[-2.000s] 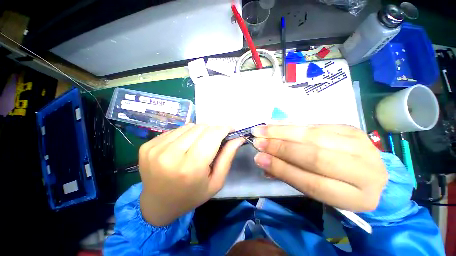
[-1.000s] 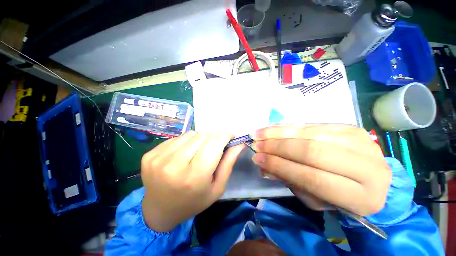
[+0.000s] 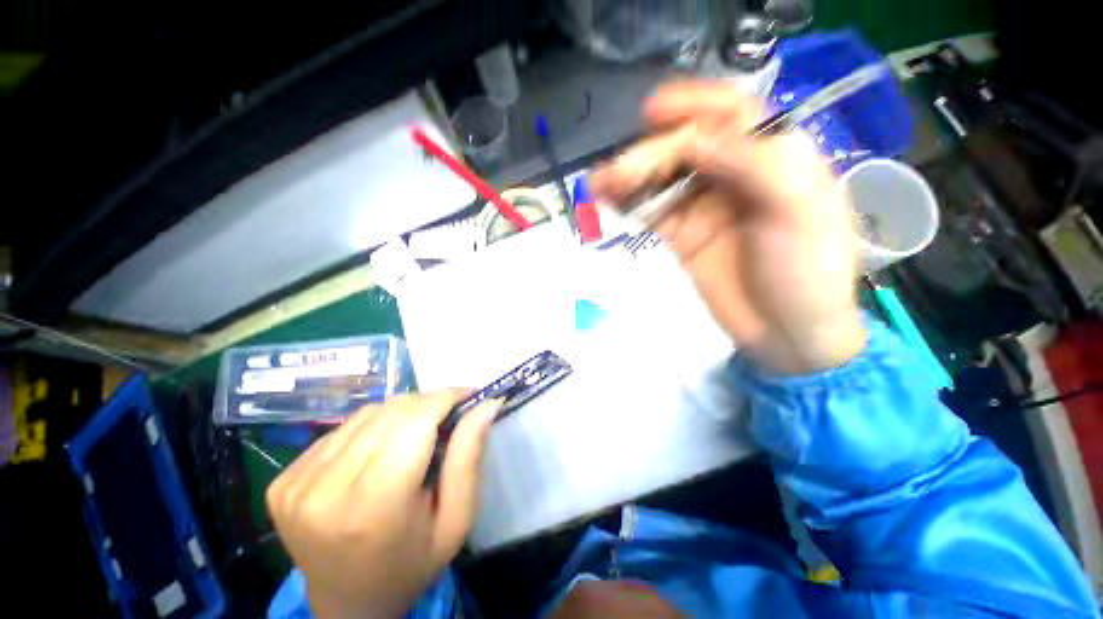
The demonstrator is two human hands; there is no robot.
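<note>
A small, narrow black part (image 3: 532, 377) juts from between the thumb and fingers of my left hand (image 3: 377, 493), above the lower part of the white mat (image 3: 484, 320). What the part is cannot be told. My right hand (image 3: 774, 224) is raised over the mat's upper right, blurred, and holds thin metal tweezers (image 3: 813, 109) that slant up to the right. Its fingertips are near the small black strips (image 3: 641, 242), which it partly hides.
A clear plastic box (image 3: 312, 382) lies left, above a blue frame (image 3: 143, 508). A tape roll (image 3: 518, 208), red pen (image 3: 472, 179) and blue pen (image 3: 552, 157) lie behind the mat. A white cup (image 3: 893, 213) and blue bin (image 3: 847, 97) stand right.
My right hand has left the black part and moved up and right to the strips. My left hand still holds the part, lower and further left. The whole view has shifted and tilted.
</note>
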